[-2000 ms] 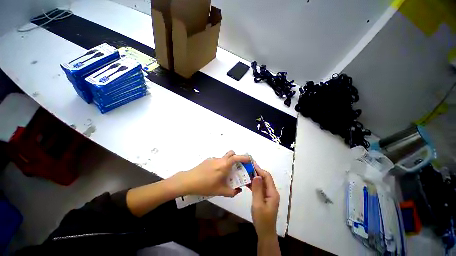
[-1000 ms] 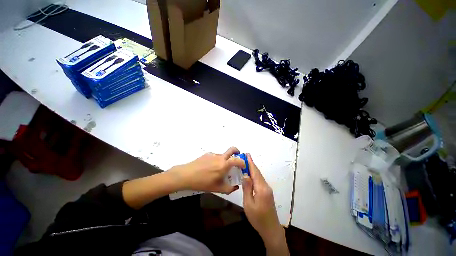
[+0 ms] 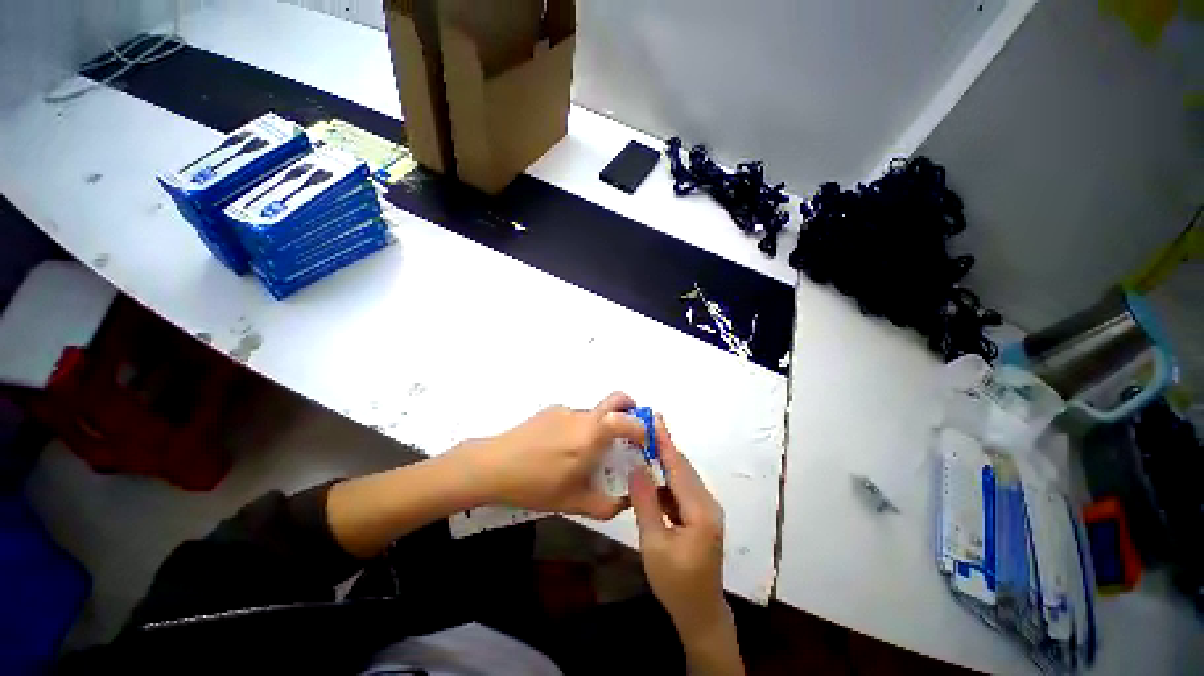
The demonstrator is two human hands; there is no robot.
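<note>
A small blue and white retail box (image 3: 644,431) is held between both hands over the front edge of the white table. My left hand (image 3: 565,460) grips its white side from the left, with the fingers bent over the top. My right hand (image 3: 676,508) pinches its blue end from the right with thumb and fingers. The hands cover most of the box, so its contents and the state of its flap cannot be told.
Two stacks of packed boxes (image 3: 301,225) stand at left, before a brown carton (image 3: 495,99). A flat black object (image 3: 630,165) and black cable piles (image 3: 882,251) lie along the wall. Flat box blanks (image 3: 1010,535), a plastic bag and a kettle (image 3: 1089,354) are at right.
Both hands still hold the box. Less of its printed white side shows than two seconds ago, and the right fingers have closed in around its blue end. The camera view has shifted slightly.
</note>
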